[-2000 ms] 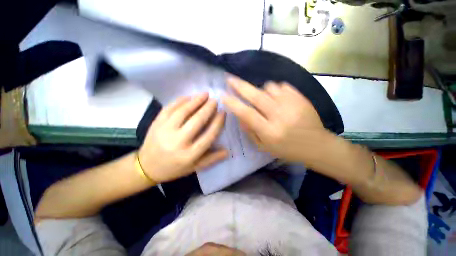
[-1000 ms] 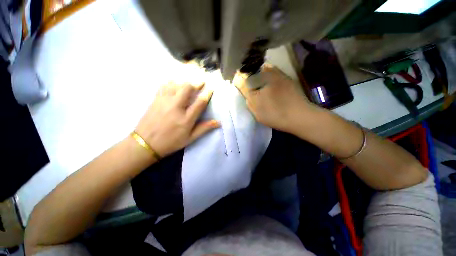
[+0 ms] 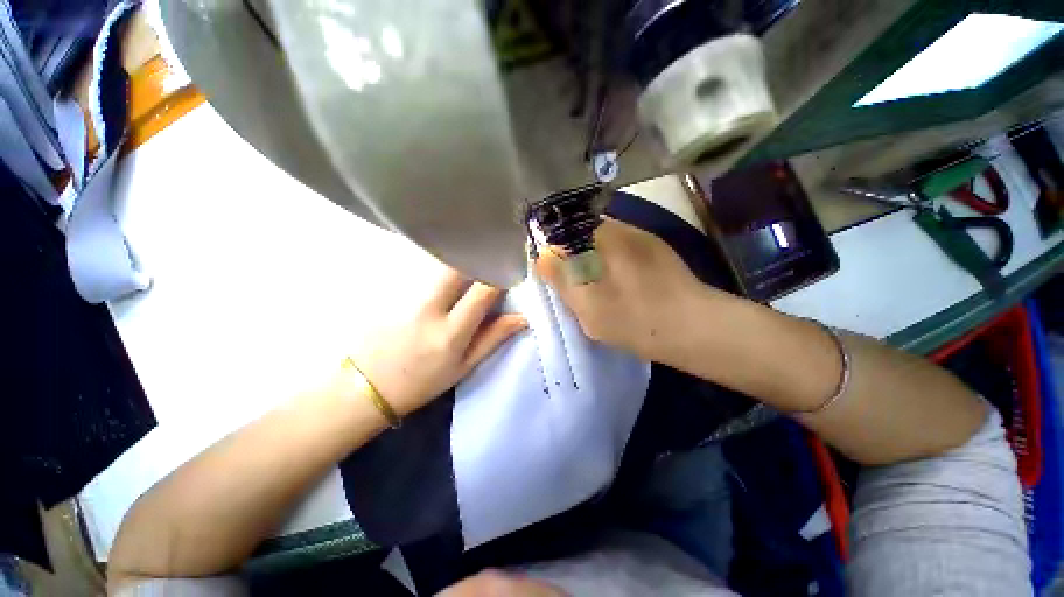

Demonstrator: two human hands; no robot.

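A pale grey-lilac backing piece point(image 3: 531, 455) lies on a dark garment panel point(image 3: 403, 484), with parallel dark stitch lines running towards the needle. The presser foot area point(image 3: 534, 239) of the sewing machine point(image 3: 397, 117) is above the cloth's far end. My left hand point(image 3: 432, 332) lies flat on the cloth left of the stitch lines, its fingertips partly behind the machine head. My right hand point(image 3: 618, 286) is beside the needle area with curled fingers on the cloth's right side. Whether it pinches the cloth is hidden. The panel hangs over the table edge towards my lap.
A smartphone point(image 3: 770, 227) lies right of my right hand, with green and red-black handled scissors point(image 3: 974, 222) beyond it. A red basket point(image 3: 831, 496) is below the table's right edge. Dark panels point(image 3: 70, 362) and curled pale strips point(image 3: 103, 239) are at the left. A bright screen point(image 3: 963, 58) is upper right.
The view has shifted, showing more of the machine head. Two seconds ago the hands were smoothing the piece near the table's front edge; the cloth is now under the machine head, both hands beside the needle.
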